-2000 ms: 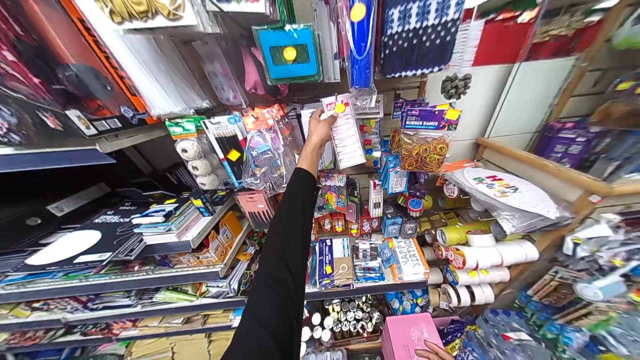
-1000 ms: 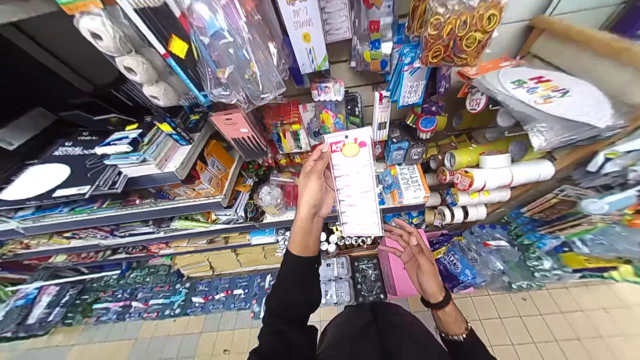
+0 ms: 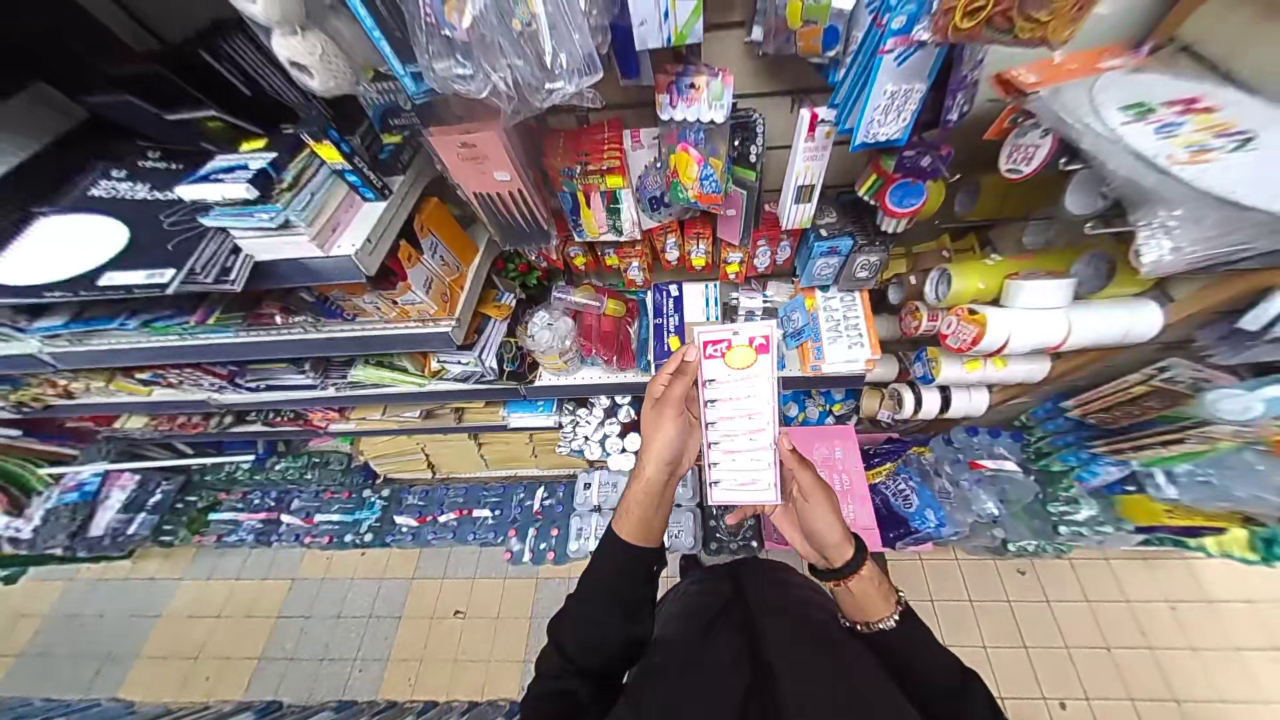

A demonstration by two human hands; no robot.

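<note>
Upright in front of my chest is a flat white card pack with pink edges (image 3: 740, 415), a yellow round sticker near its top and rows of small items across it. My left hand (image 3: 672, 420) grips its left edge, thumb near the top corner. At its lower right edge is my right hand (image 3: 815, 505), fingers partly behind the pack; a dark band and a bead bracelet circle that wrist. Past my right hand stands a pink box (image 3: 845, 475), partly hidden by the hand.
Shelves of notebooks (image 3: 110, 215) and envelopes (image 3: 460, 452) run along the left. Hanging balloon packs (image 3: 598, 190) and candle packs (image 3: 806, 165) fill the middle. Tape rolls (image 3: 1060, 325) line the right. Shrink-wrapped bottles (image 3: 380, 515) stand low, above the tiled floor (image 3: 330, 620).
My left hand has brought the pack down from the hanging display to in front of my chest. My right hand, apart from the pack one second ago, is now at its edge. The view has tilted down.
</note>
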